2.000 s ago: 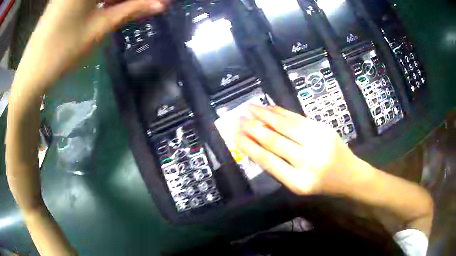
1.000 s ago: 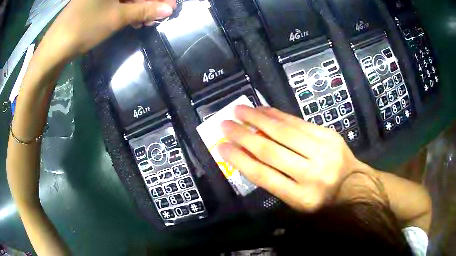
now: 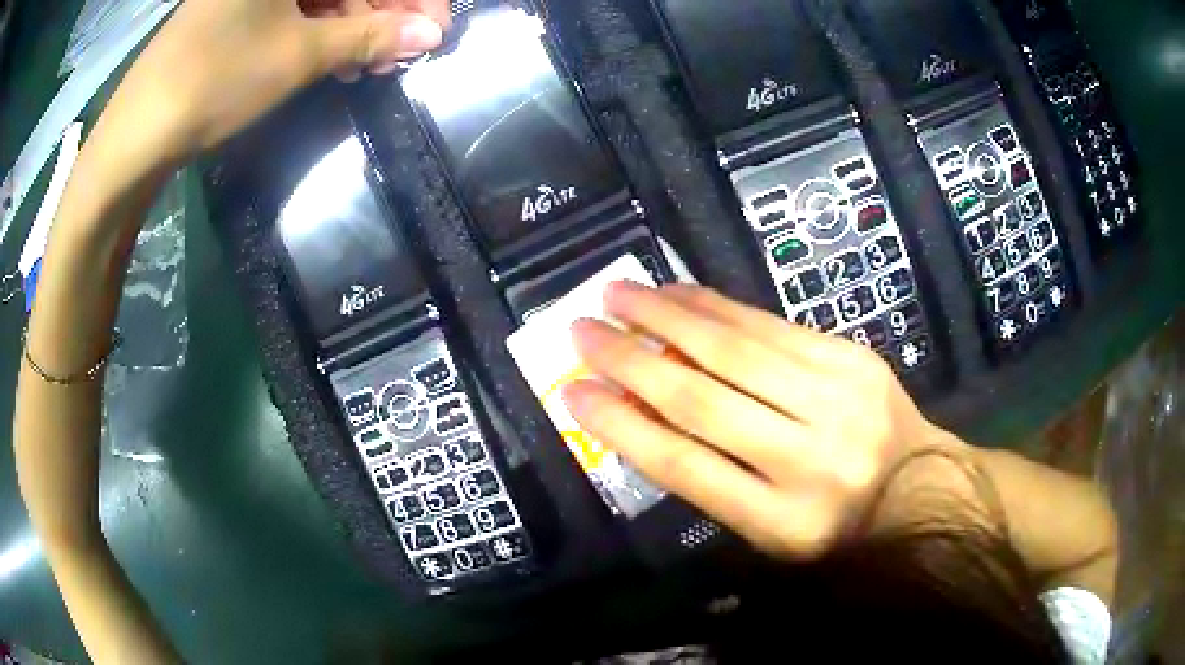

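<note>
Open black flip phones lie side by side in a black foam tray [image 3: 312,448]. My right hand [image 3: 767,422] presses a white card with orange print [image 3: 572,344] over the keypad of the second phone from the left [image 3: 552,156], below its hinge. The fingers cover the card's right part. My left hand [image 3: 370,39] is at the top edge of the same phone's screen, thumb and finger close together. I cannot make out what is between them. A curved line and bright glare show on that screen, perhaps clear film.
The leftmost phone [image 3: 409,416] and several phones to the right show their keypads. Crumpled clear plastic [image 3: 143,344] lies on the green bench [image 3: 234,520], left of the tray. White strips [image 3: 111,72] lie at the upper left. Dark hair hangs over my right wrist.
Since the oldest frame, my left hand has come to the second phone's screen top, and the phones sit further left in view. The card stays on the keypad. Little differs from one second ago.
</note>
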